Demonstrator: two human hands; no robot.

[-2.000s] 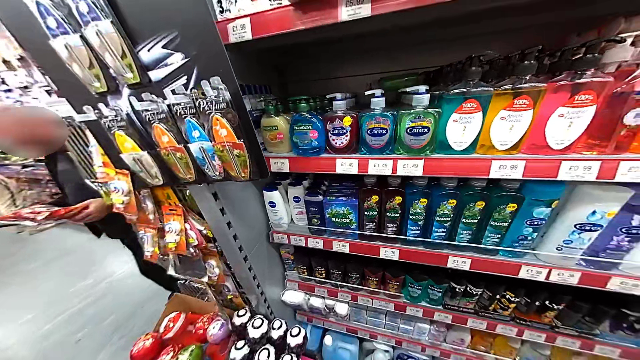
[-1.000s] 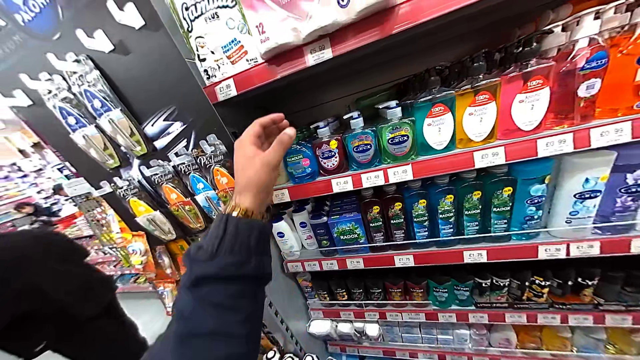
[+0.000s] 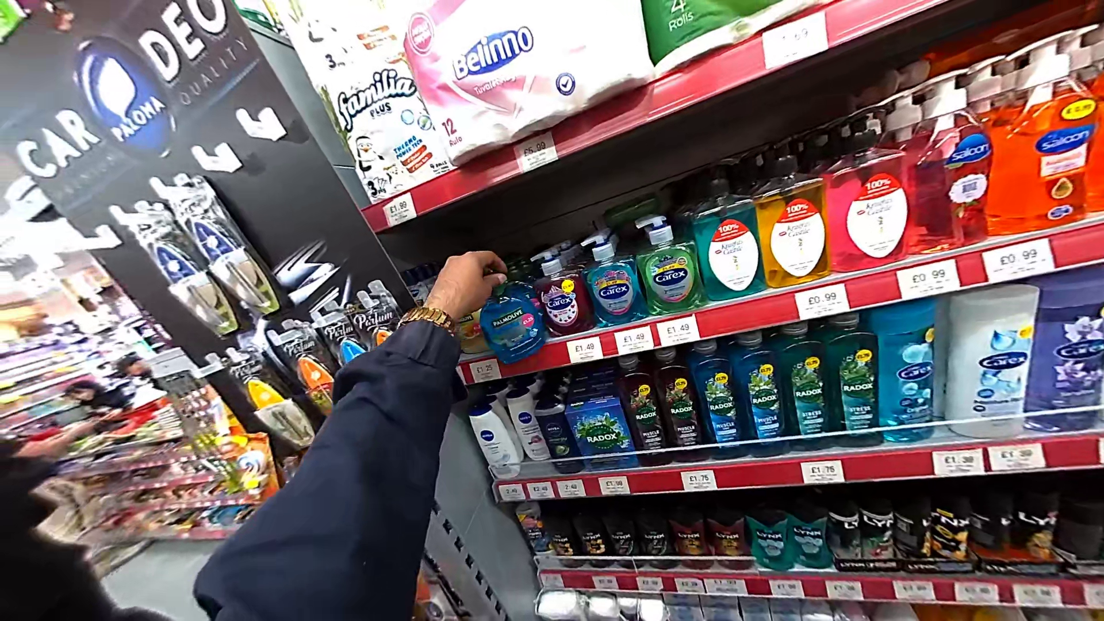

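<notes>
My left hand [image 3: 470, 283], with a gold watch at its wrist and a dark sleeve, has its fingers closed over the top of a blue Palmolive soap bottle [image 3: 511, 324]. The bottle leans slightly at the front edge of the shelf, and its cap is hidden by the fingers. A yellowish bottle [image 3: 471, 332] is partly visible below the hand. Just right of the blue bottle stand Carex pump bottles, the nearest one dark red [image 3: 562, 304], then a blue one [image 3: 615, 291] and a green one [image 3: 671, 278]. My right hand is not in view.
Packs of toilet roll [image 3: 526, 73] lie on the shelf above. Radox bottles [image 3: 764, 401] and Lynx products [image 3: 770, 539] fill lower shelves. A black display panel [image 3: 285, 172] with hanging air fresheners [image 3: 285, 412] stands at left. A dark shape occupies the lower left corner.
My left hand, raised in front of the soap shelf a second ago, is now on the blue Palmolive bottle. Two seconds ago it was out of view. The view has shifted.
</notes>
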